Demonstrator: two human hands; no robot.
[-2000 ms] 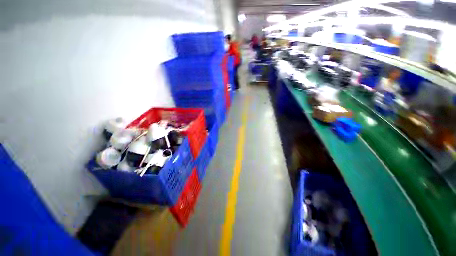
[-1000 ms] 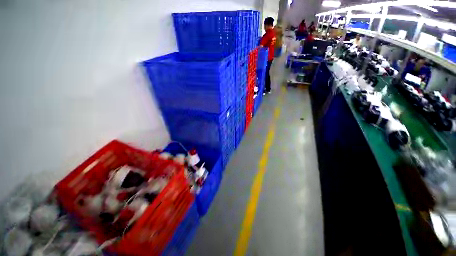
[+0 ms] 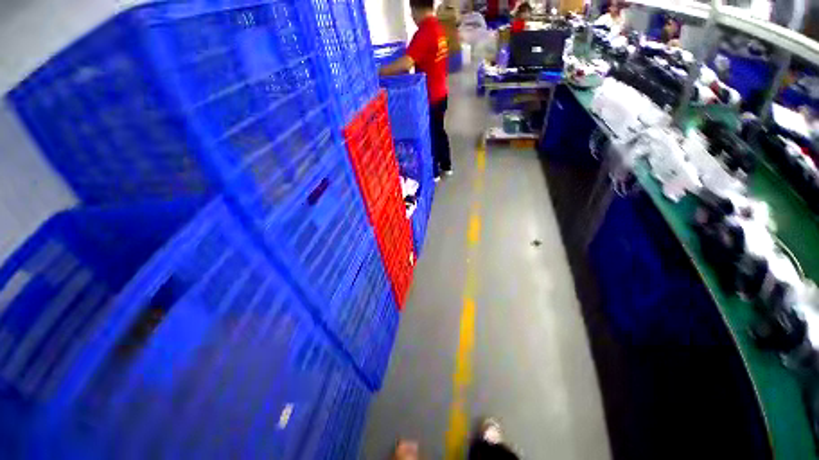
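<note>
Neither my left hand nor my right hand can be made out. Two small blurred shapes at the bottom edge look like the tips of my feet. Nearest me on the left, tall stacks of slatted blue plastic crates (image 3: pixel 260 117) stand along the wall, large and partly blurred. A red plastic crate (image 3: pixel 382 193) stands upright among them, with blue crates around it. A few white and black parts show at the stack's side beyond it. The contents of the nearest crates are hidden or too blurred to tell.
A yellow floor line (image 3: pixel 467 328) runs up the grey aisle. A person in a red top (image 3: pixel 431 58) stands beside the far crates. A trolley (image 3: pixel 516 137) bearing a black box-like thing is farther ahead. On the right, a green bench edge (image 3: pixel 718 292) holds a row of white and black units (image 3: pixel 669 162).
The view has moved forward along the aisle. The blue stacks, the person and the trolley appear closer. The red crate of loose parts at lower left has left the view.
</note>
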